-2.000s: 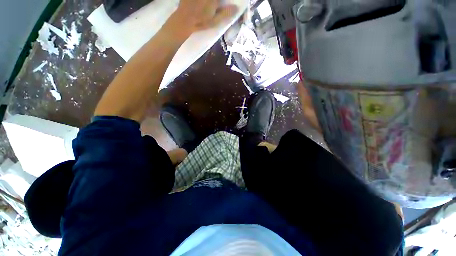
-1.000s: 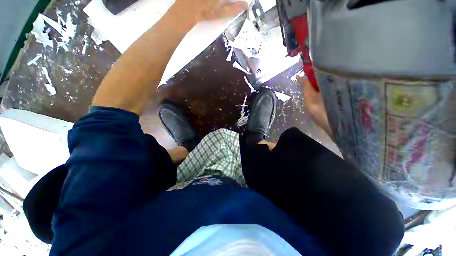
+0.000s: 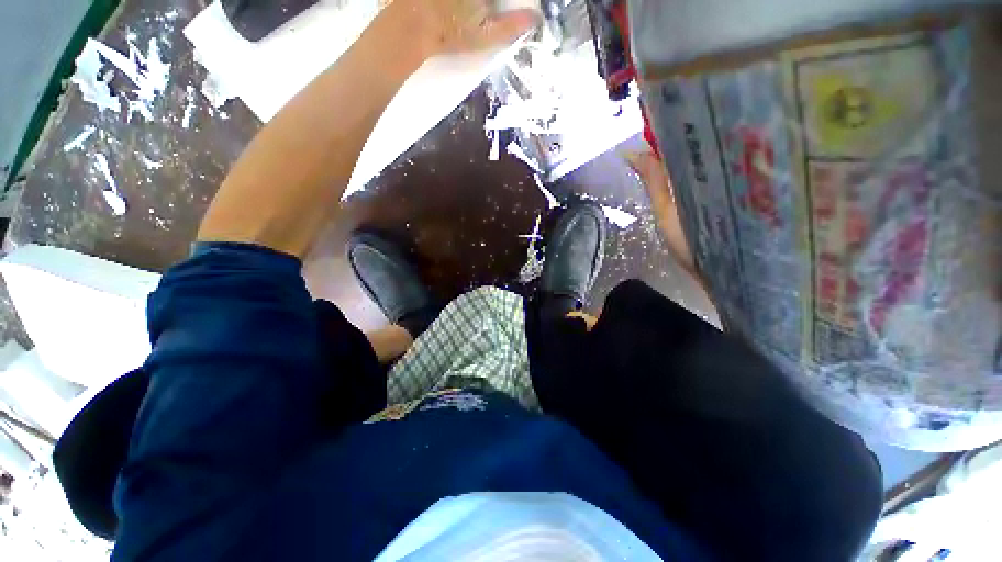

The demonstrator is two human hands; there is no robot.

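Observation:
The grey cutting machine motor (image 3: 835,220), with worn labels, fills the right side close to the camera. A red strip of its handle (image 3: 648,121) shows at its left edge. My right hand (image 3: 656,192) is at this handle, mostly hidden behind the motor. My left hand (image 3: 472,24) rests on the white fabric lay (image 3: 412,121) at the top, thumb apart, some fingers cut off by the picture's edge. A dark block (image 3: 264,13) lies on the lay at the upper left. The blade is not clearly seen.
Offcuts (image 3: 527,99) lie between the lay and another white stack (image 3: 599,137). More scraps (image 3: 121,77) are at the upper left. A white block (image 3: 82,307) is at the left. My shoes stand on the brown tabletop (image 3: 461,176), with its green edge (image 3: 55,104) at far left.
The motor has come closer and shifts in view, its labels now larger and higher. Less of the red handle shows than one second ago. My left hand stays on the lay, nearly unmoved.

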